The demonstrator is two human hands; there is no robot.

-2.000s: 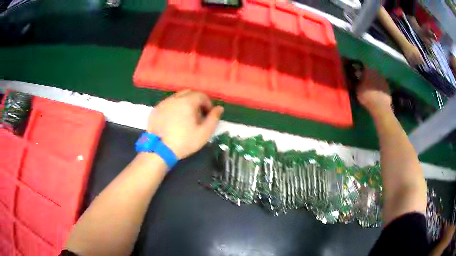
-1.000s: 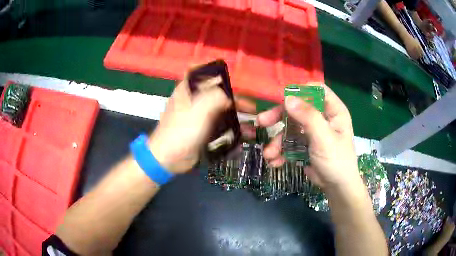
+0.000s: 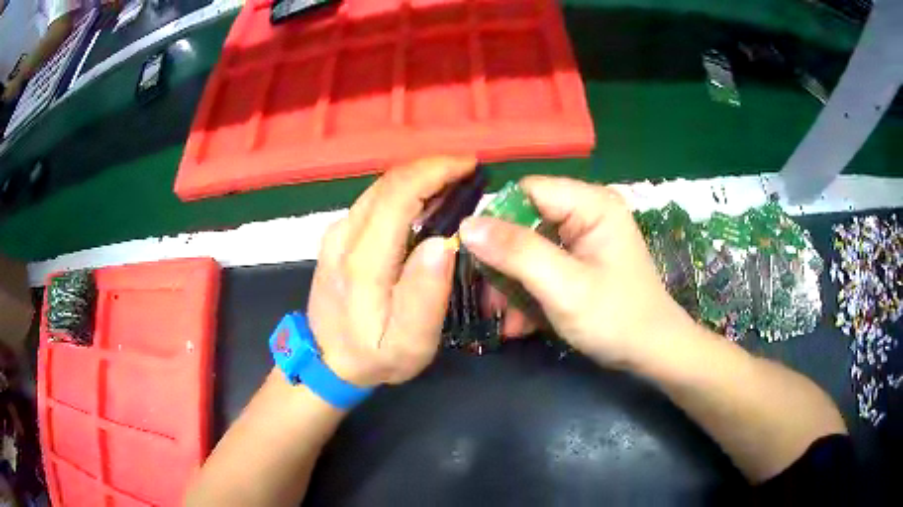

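My left hand (image 3: 381, 272), with a blue wristband, holds a black phone housing (image 3: 451, 206), mostly hidden by the fingers. My right hand (image 3: 579, 262) holds a green circuit board (image 3: 513, 206) between thumb and fingers, right beside the housing. A small yellow-orange strip (image 3: 453, 242) shows between the two thumbs. Whether the board touches the housing cannot be told. A row of circuit boards (image 3: 752, 267) leans along the white ledge to the right, partly hidden behind my hands.
A red tray (image 3: 381, 91) lies on the green belt (image 3: 653, 114) ahead. Another red tray (image 3: 149, 371), with a board bundle (image 3: 71, 307), is at left. A grey post (image 3: 842, 109) stands at right. Small loose components (image 3: 871, 297) lie far right. Dark units sit on the belt.
The view has turned to the right tray side and shifted. My hands have come together, bringing board and housing side by side; a second ago they were farther apart.
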